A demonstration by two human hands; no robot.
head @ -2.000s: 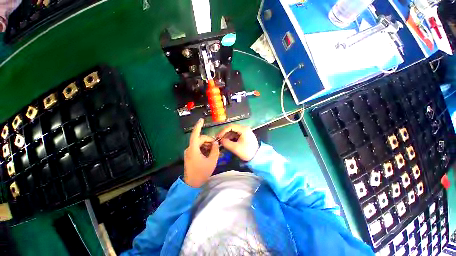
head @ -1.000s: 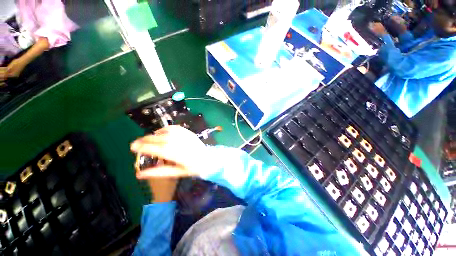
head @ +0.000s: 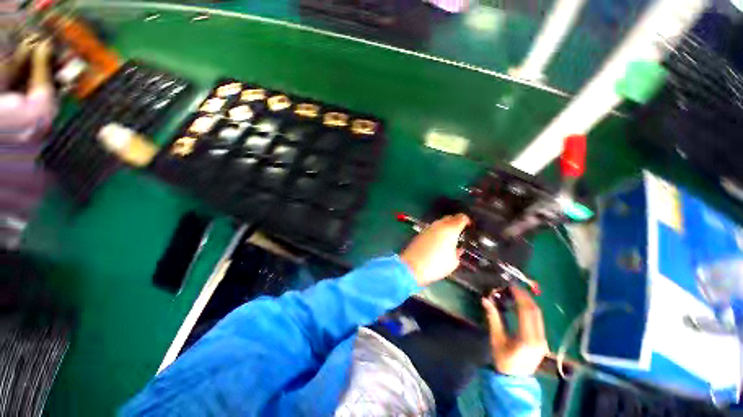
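Observation:
The black press fixture [head: 509,204] stands right of centre, blurred. Its red toggle handle [head: 573,155] is upright. Red-tipped side clamps [head: 531,287] show at its left and right. My left hand [head: 440,251] is at the fixture's near left side, with fingertips on or just above it; whether it grips a part is hidden. My right hand [head: 518,332] is in front of the fixture's right side, fingers bent around a small dark thing [head: 503,300] at the fingertips, too blurred to name.
The left-hand black tray [head: 326,174] holds pale gold square modules along its far and left edges. The blue box unit [head: 623,273] stands right of the fixture, with a thin hose beside it. A white post rises behind the fixture. Another person's hands and pink sleeve show at the far left.
The view has swung left. The red handle, hidden a second ago and lying toward me before that, is now upright. My hands, overlapping a second ago, are now apart at the fixture.

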